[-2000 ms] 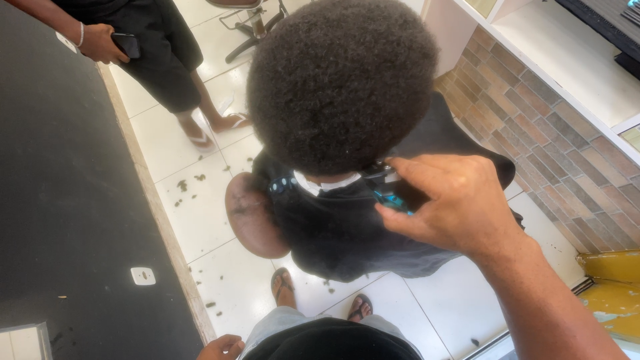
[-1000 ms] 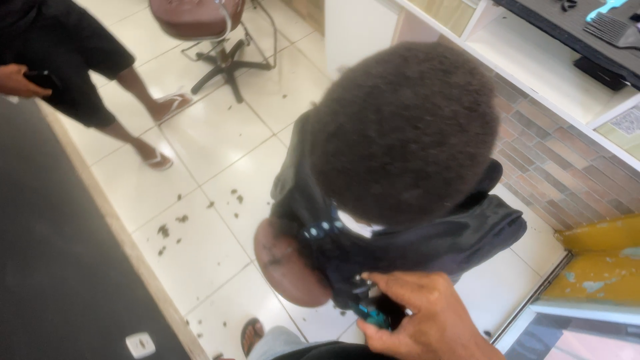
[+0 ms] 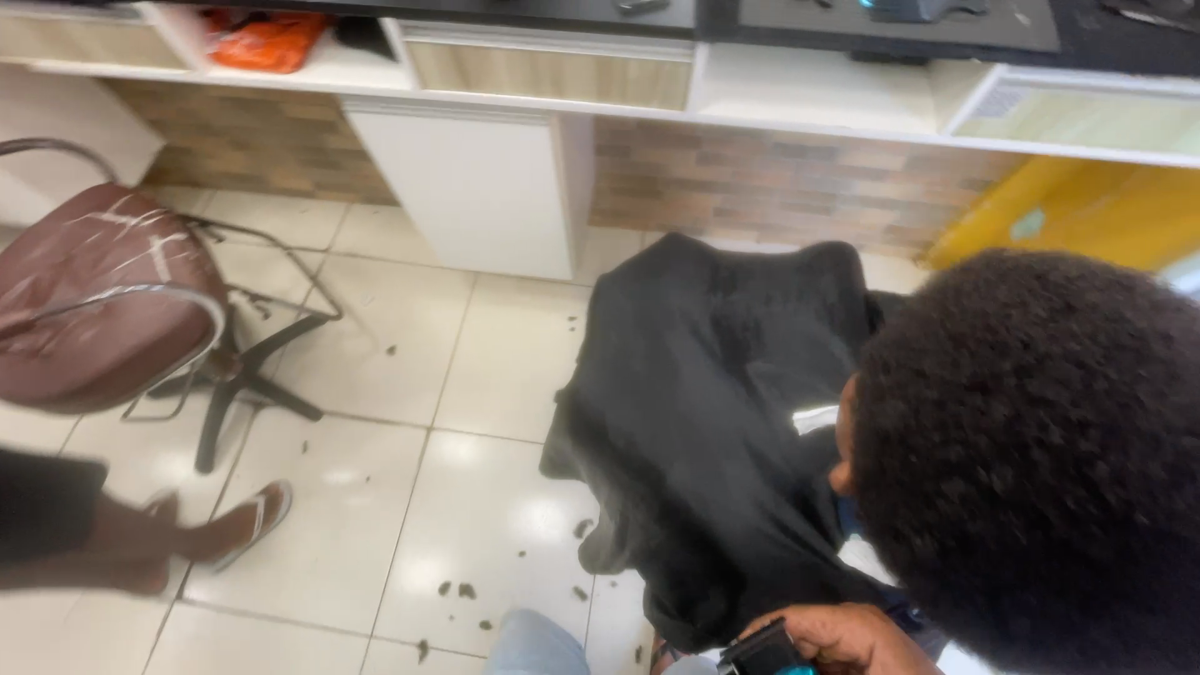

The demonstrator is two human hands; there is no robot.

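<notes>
At the bottom right, my right hand is closed around a black and teal hair clipper, its head just over the lower edge of a black barber cape. A seated person wears the cape, with a white strip at the neck. That person's head of dark, dense curly hair fills the right side, above and right of my hand. The clipper is apart from the hair. My left hand is outside the picture.
A brown salon chair stands at the left. Near it are another person's legs in sandals. Hair clumps lie on the tiled floor. Across the top runs a counter with drawers and shelves; an orange bag sits below it.
The view has swung far round, bringing the salon chair and counter into fuller sight. Two seconds ago my right hand held the clipper at the hair's lower edge; now it is away from the hair.
</notes>
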